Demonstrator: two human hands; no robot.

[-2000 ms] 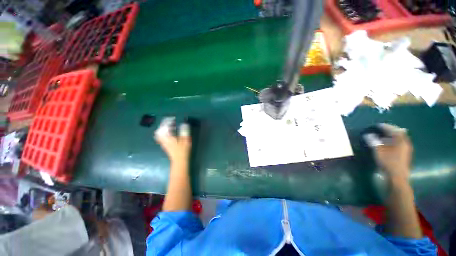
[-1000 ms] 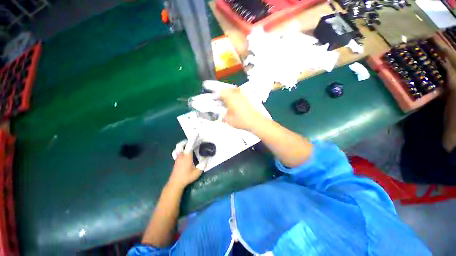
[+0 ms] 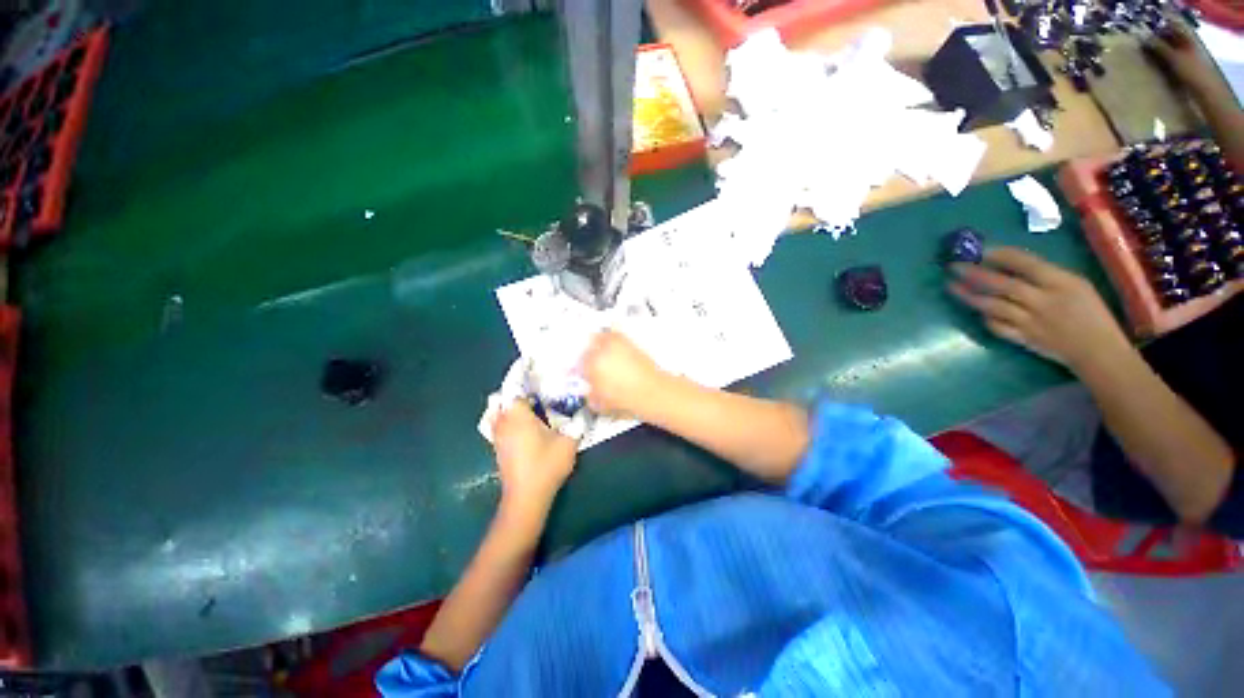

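My left hand [image 3: 529, 443] holds a small dark watch body [image 3: 562, 405] with a white wipe [image 3: 508, 387] around it, over the lower left corner of the white paper sheet [image 3: 700, 303]. My right hand [image 3: 618, 375] is on the same unit from the right, its fingertips in white material against the unit's face. The fingers and wipe hide most of the unit. One black watch body [image 3: 351, 381] lies on the green mat to the left. Two more, one dark [image 3: 862, 286] and one bluish [image 3: 963, 247], lie to the right.
A metal post [image 3: 600, 123] with a small round container [image 3: 588, 240] at its foot stands behind the sheet. Beyond are an orange-edged box [image 3: 663, 109], heaped wipes [image 3: 832, 123] and a black box [image 3: 985, 77]. Another person's hand [image 3: 1044, 308] is beside the bluish unit, near a full red tray [image 3: 1121, 259].
My right hand has moved from the container at the post's foot down to the unit in my left hand. Another person's hand has come in at the right, beside the bluish unit.
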